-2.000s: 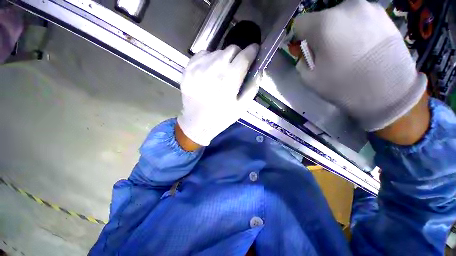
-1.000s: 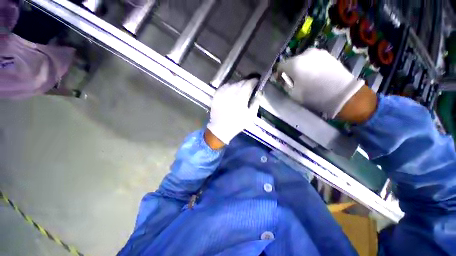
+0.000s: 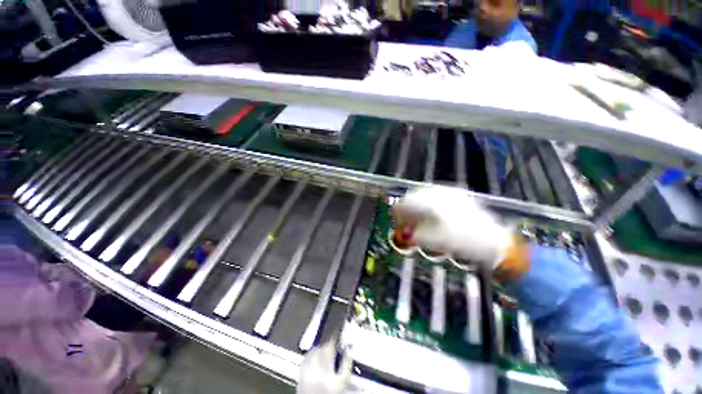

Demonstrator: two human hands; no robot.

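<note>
The green power circuit board [image 3: 423,296], with pale upright strips, lies in its metal chassis [image 3: 416,362] at the lower right. My right hand [image 3: 454,223], in a white glove, is over the board's far end beside red rings; it is blurred, and its fingertips and anything in them cannot be made out. My left hand [image 3: 325,371], also gloved, is at the bottom edge of the picture by the chassis's near left corner, partly cut off; its fingers are unclear.
The roller conveyor [image 3: 231,262] extends left with a near side rail [image 3: 177,327]. A white shelf [image 3: 462,100] crosses above, holding a black parts bin [image 3: 319,54]. Metal units [image 3: 312,125] lie behind. Ball-transfer rollers [image 3: 662,315] are at right, a pink sleeve [image 3: 69,323] at left, a person [image 3: 496,27] beyond.
The view has lifted, bringing the shelf and far conveyor into sight. My right hand has moved to the board's far end, by the red rings. My left hand remains near the chassis corner.
</note>
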